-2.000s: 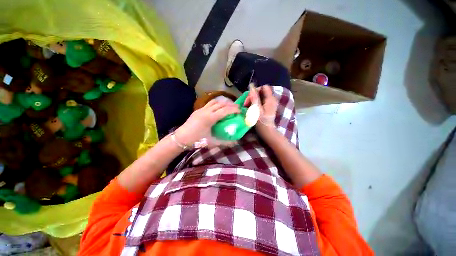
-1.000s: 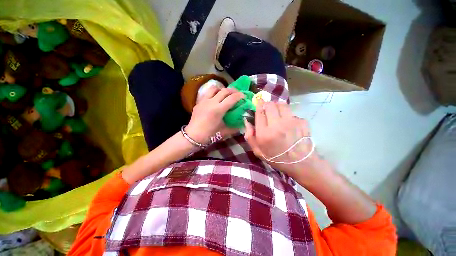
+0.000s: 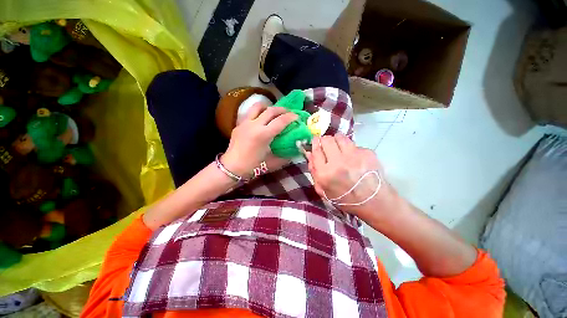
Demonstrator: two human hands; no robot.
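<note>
A plush toy lies over my lap, its green top (image 3: 290, 138) towards my right hand and its round brown base (image 3: 231, 110) with gold lettering at the left. A pale collar and a small yellow tip (image 3: 317, 123) show on it. My left hand (image 3: 260, 133) grips the toy around its middle, covering the stem. My right hand (image 3: 339, 166) is at the green top, fingers closed on something small at its edge; a dark and light glint shows there, too small to name. A pale thread (image 3: 367, 197) loops over the back of my right hand.
A yellow sack (image 3: 155, 133) full of similar toys stands open at left. An open cardboard box (image 3: 410, 96) holding small round items is at upper right. A grey-white sack (image 3: 528, 223) is at right. A checked apron (image 3: 248, 261) covers my lap.
My right hand came round from beyond the toy to its near right side, with the thread now looped over it. The toy has turned slightly in my left hand. The view has shifted a little.
</note>
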